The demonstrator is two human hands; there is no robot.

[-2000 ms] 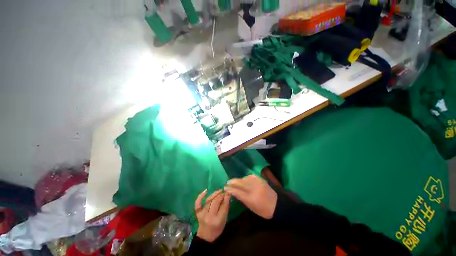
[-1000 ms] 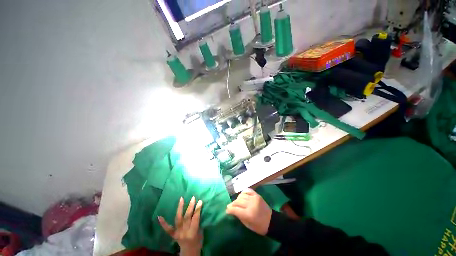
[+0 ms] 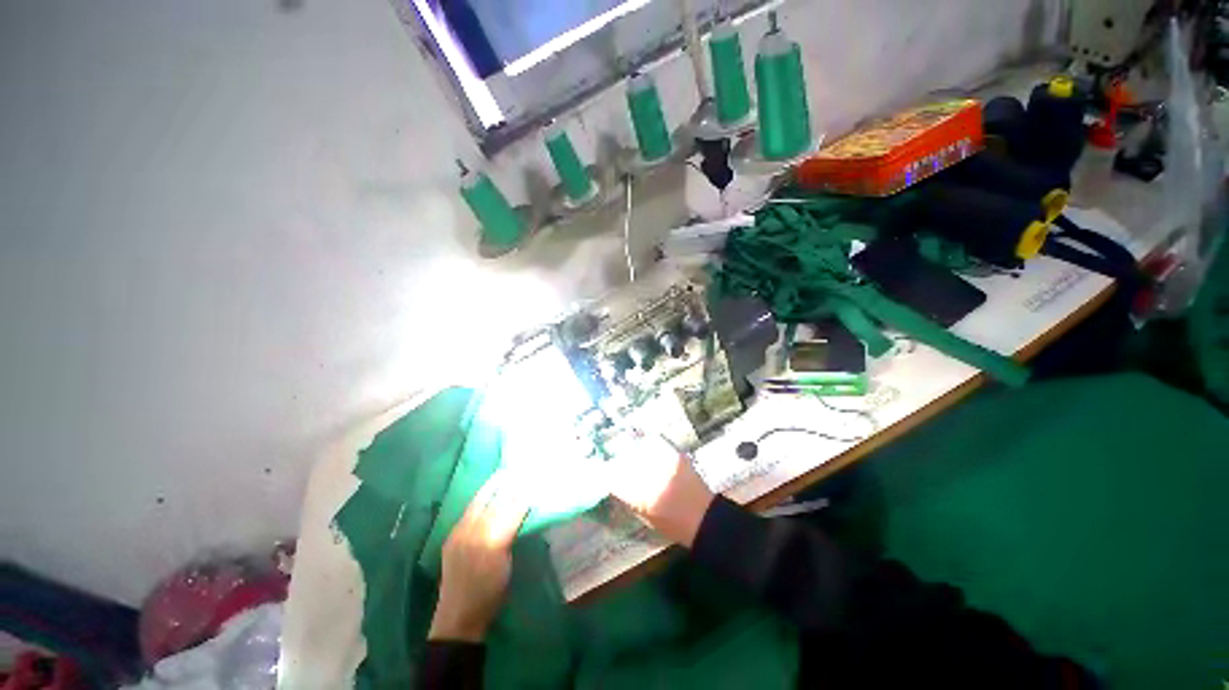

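Observation:
A green cloth panel (image 3: 411,499) lies on the left of the pale table and hangs over its front edge. The overlock machine (image 3: 660,357) stands behind it, its left part washed out by the lamp. My left hand (image 3: 480,546) lies on the cloth with its fingers toward the machine. My right hand (image 3: 660,492) is at the machine's front, by the cloth's edge. Its fingers are lost in the glare, so their grip cannot be seen.
Green thread cones (image 3: 648,119) stand behind the machine. Tangled green strips (image 3: 802,270), snips (image 3: 817,384), an orange box (image 3: 895,148) and black rolls (image 3: 991,216) lie to the right. A large green cloth pile (image 3: 1065,519) is right of me. Bagged goods (image 3: 216,613) are at lower left.
The cloth and both hands have moved up to the machine. My right hand has gone from the table's front edge into the lamp's glare. My left hand's spread fingers have come closer together.

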